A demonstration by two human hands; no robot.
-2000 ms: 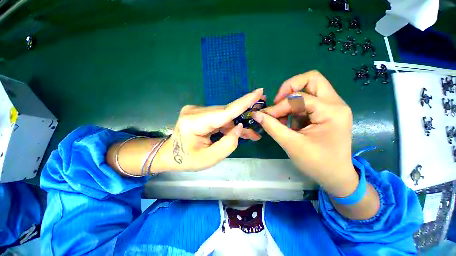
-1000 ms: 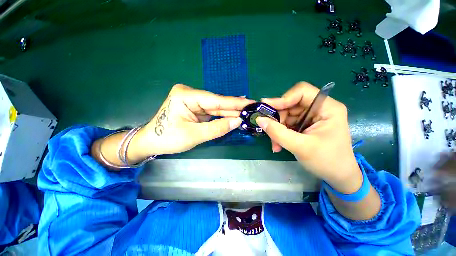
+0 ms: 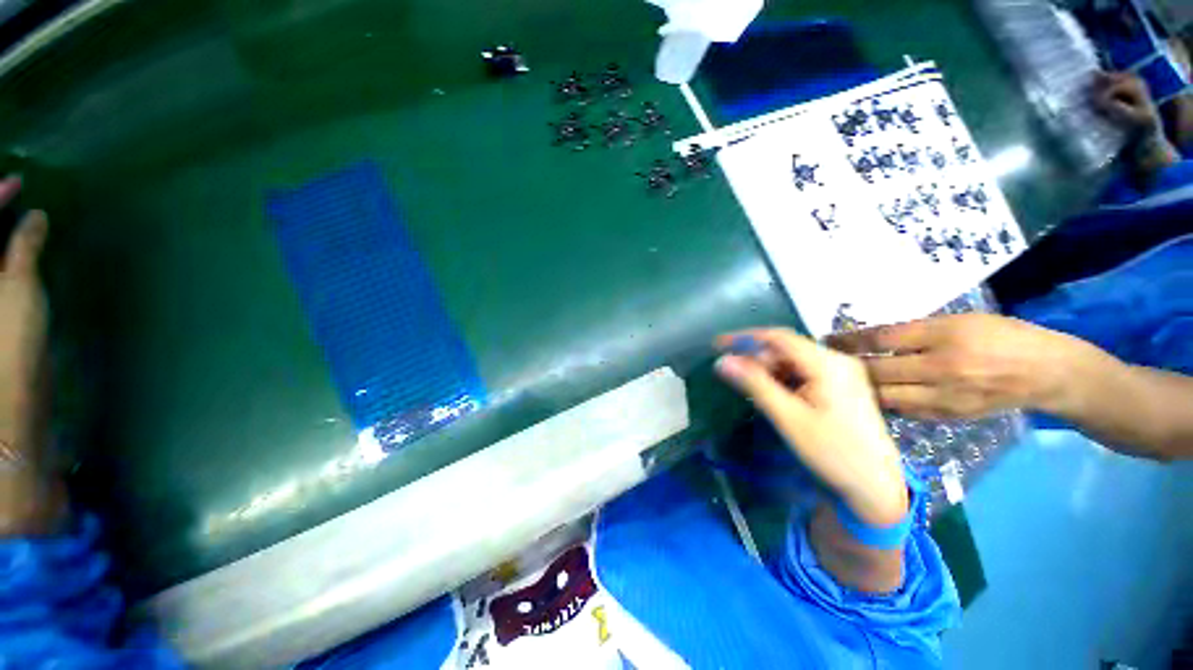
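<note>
My right hand (image 3: 818, 412), with a blue strap at the wrist, is beside the lower left corner of the white sheet (image 3: 785, 249). Its thumb and forefinger are near each other; a small bluish spot shows there, too blurred to tell what it is. My left hand (image 3: 20, 353) is blurred and cut off by the left edge, so its hold is hidden. Small black spidery parts (image 3: 896, 160) lie in groups on the white sheet. More spidery parts (image 3: 616, 127) lie on the green belt. The black round housing and the tweezers cannot be made out.
Another person's hand (image 3: 968, 367) reaches in from the right, over the clear blister tray (image 3: 935, 445). The blue gridded mat (image 3: 373, 295) lies on the belt. A pale metal edge (image 3: 445, 524) runs along the front. A dark blue pad (image 3: 792, 63) and white crumpled piece (image 3: 707, 16) lie at the back.
The view has turned to the right. My hands have parted, the left to the far left and the right towards the sheet. The housing and tweezers no longer show. Another person's hand shows more fully.
</note>
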